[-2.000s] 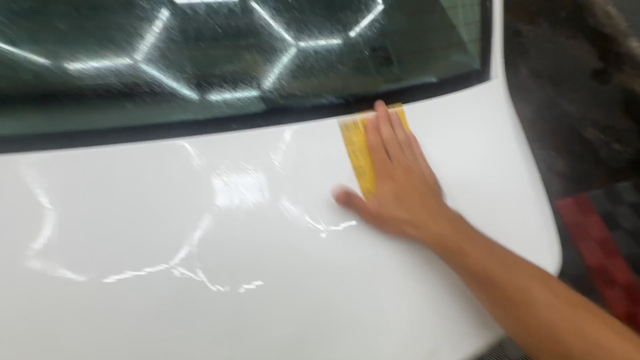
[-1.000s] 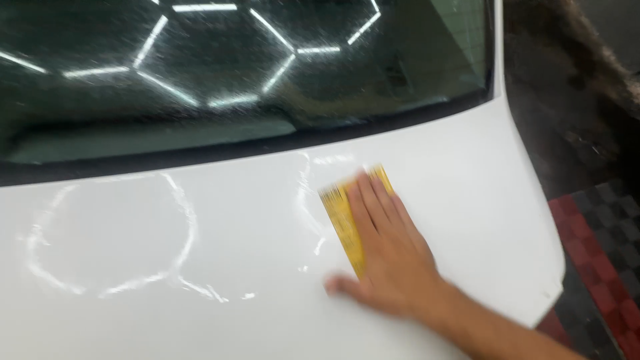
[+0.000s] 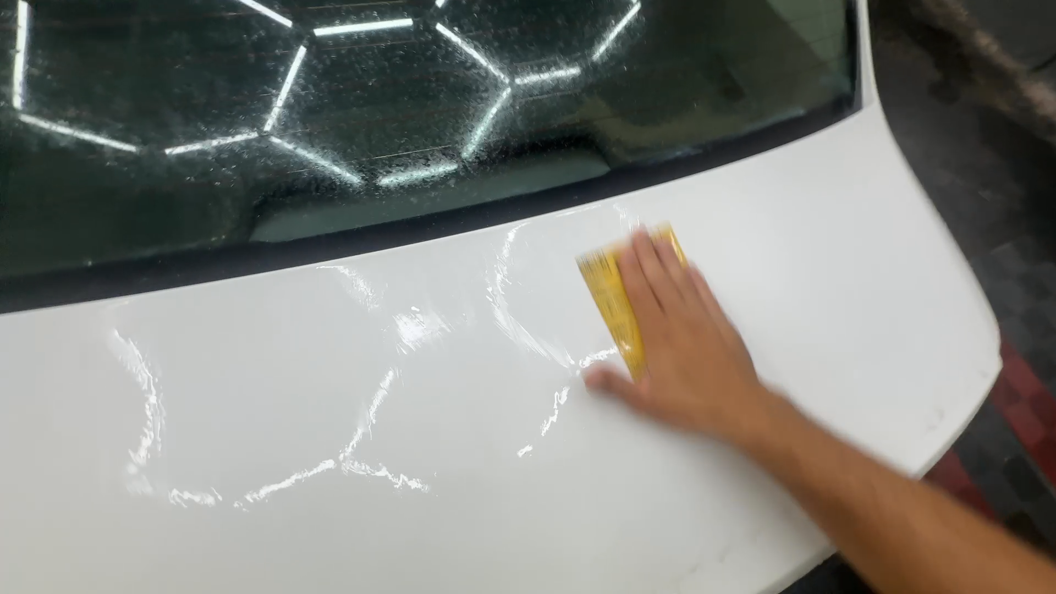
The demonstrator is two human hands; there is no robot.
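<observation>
Flat under the fingers of my right hand (image 3: 689, 338) lies a yellow packet or wrapper (image 3: 612, 305) that bears printed writing. Its left strip and a top corner show; my palm and fingers hide the rest. The hand presses it against the glossy white rear body panel of a car (image 3: 272, 396), a little below the rear window's edge. The thumb is spread to the left and touches or hovers near the paint. My left hand is not in view.
The dark rear window (image 3: 429, 107), speckled with droplets or dust, reflects hexagonal lights. Black trim (image 3: 412, 235) runs along its lower edge. Past the car's right edge are a dark floor and red and grey floor tiles (image 3: 1027, 396).
Two seconds ago my right hand and the yellow packet were up at the window trim; one second ago they were lower on the white panel. They remain on the panel now, below the trim.
</observation>
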